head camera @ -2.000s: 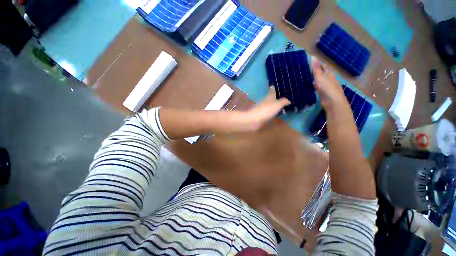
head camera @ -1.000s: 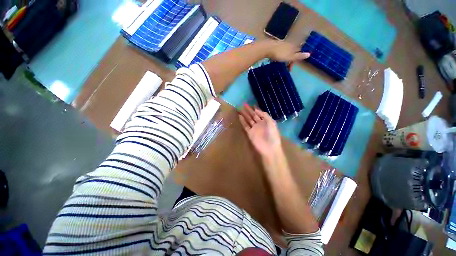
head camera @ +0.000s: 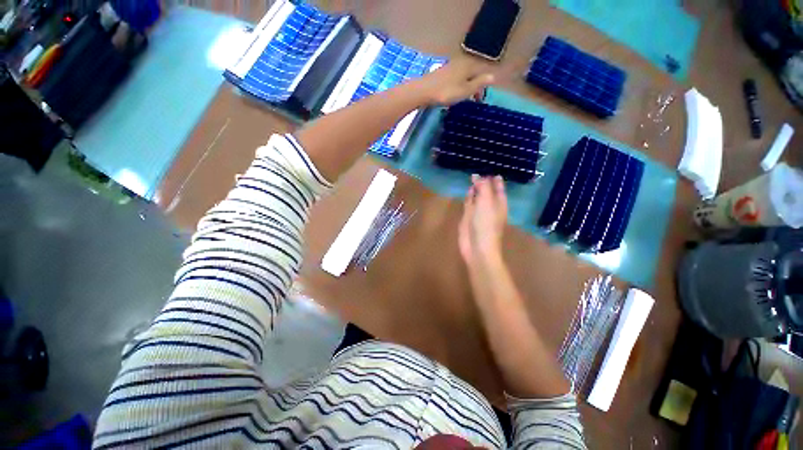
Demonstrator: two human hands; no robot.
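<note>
A stack of dark navy solar cells with thin silvery lines lies in the middle on a blue-green sheet. My left hand is at its far left edge, fingers slightly bent, holding nothing that I can see. My right hand is at its near edge, palm turned sideways, fingers together and fingertips at the cells; whether they press on it is unclear. A second navy stack lies to the right on the same sheet. A third, bluer stack lies beyond them.
Bright blue fanned cells lie at far left, a phone at the far side. White blocks lie beside silvery ribbons. A cup, grey motor-like body and marker are at right.
The middle stack has turned, so its lines now run nearly level. My left hand has moved left from the far stack to the middle one. My right hand has moved to its near edge.
</note>
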